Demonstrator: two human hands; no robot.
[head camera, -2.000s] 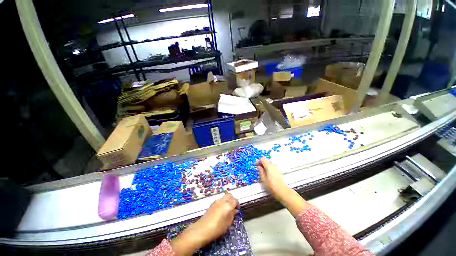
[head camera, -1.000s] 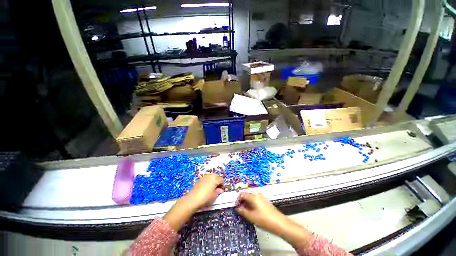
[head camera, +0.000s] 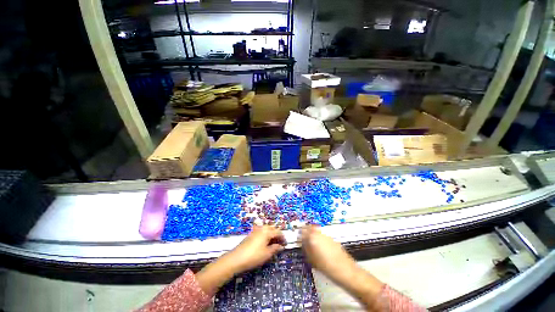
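A dark purple-blue PCB panel (head camera: 268, 286) with a repeated pale pattern lies nearest me, cut off by the lower edge. My left hand (head camera: 263, 245) is over the panel's far left edge, its fingertips close together; whether it holds a component is too small to tell. My right hand (head camera: 321, 248) is at the panel's far right corner, slightly blurred, and its fingertips are not clear. Blue components (head camera: 207, 210) and red-brown components (head camera: 263, 211) lie heaped on the white parts shelf (head camera: 91, 216) beyond my hands.
A pink bin (head camera: 154, 213) stands at the left end of the blue pile. The conveyor rail (head camera: 146, 251) runs between shelf and panel. A dark stack (head camera: 23, 204) is at far left. A metal fixture (head camera: 517, 244) is at right. Cartons and a blue box (head camera: 275, 156) stand behind the shelf.
My right hand has moved from the component pile back to the panel's edge. My left hand reached to the pile's near edge, then drew back slightly toward the panel. The view has shifted.
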